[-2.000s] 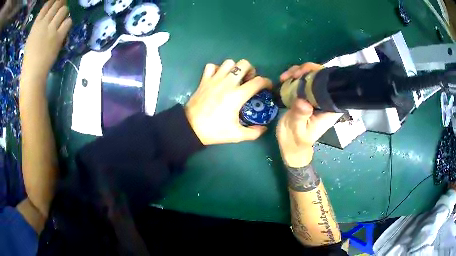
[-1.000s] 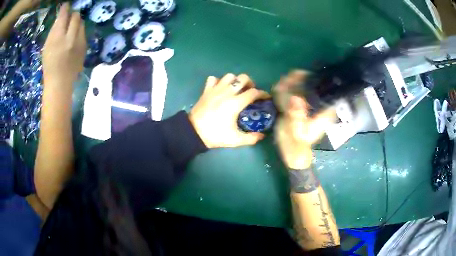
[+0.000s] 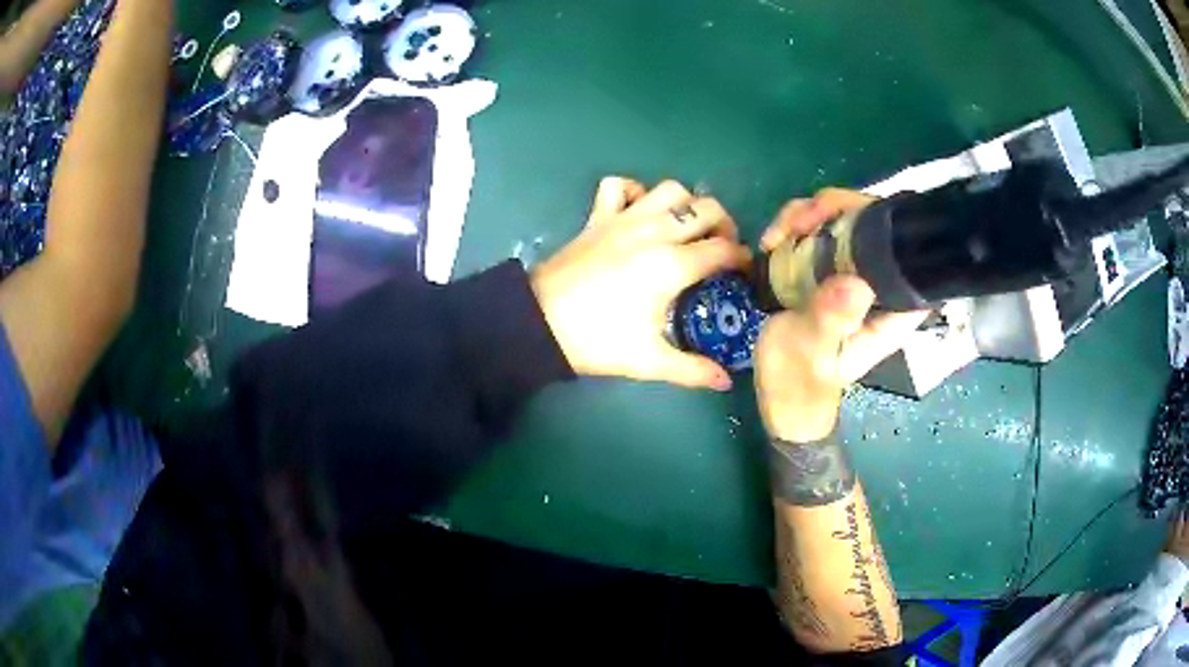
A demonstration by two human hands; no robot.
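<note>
My left hand (image 3: 639,287) grips a round dark unit with a blue speckled face (image 3: 720,321) and a pale centre, from its left side, on the green bench. My right hand (image 3: 811,306) is wrapped around the tan-banded front of a thick black electric screwdriver (image 3: 971,245). The driver lies nearly level, its front end at the upper right edge of the unit. Its tip is hidden between the hands, so contact with a screw cannot be told.
A white-grey screw feeder (image 3: 1024,326) stands behind the driver. A smartphone (image 3: 376,196) lies on a white sheet (image 3: 271,248) at left. White-faced round units (image 3: 430,43) sit above it. A neighbour's bare arm (image 3: 98,196) reaches over a blue-black heap (image 3: 50,117). Thin black cords run at right.
One second ago the driver was blurred in motion, angled up and right; now it is steadier, its front end beside the unit. The neighbour's arm has moved up and left in view.
</note>
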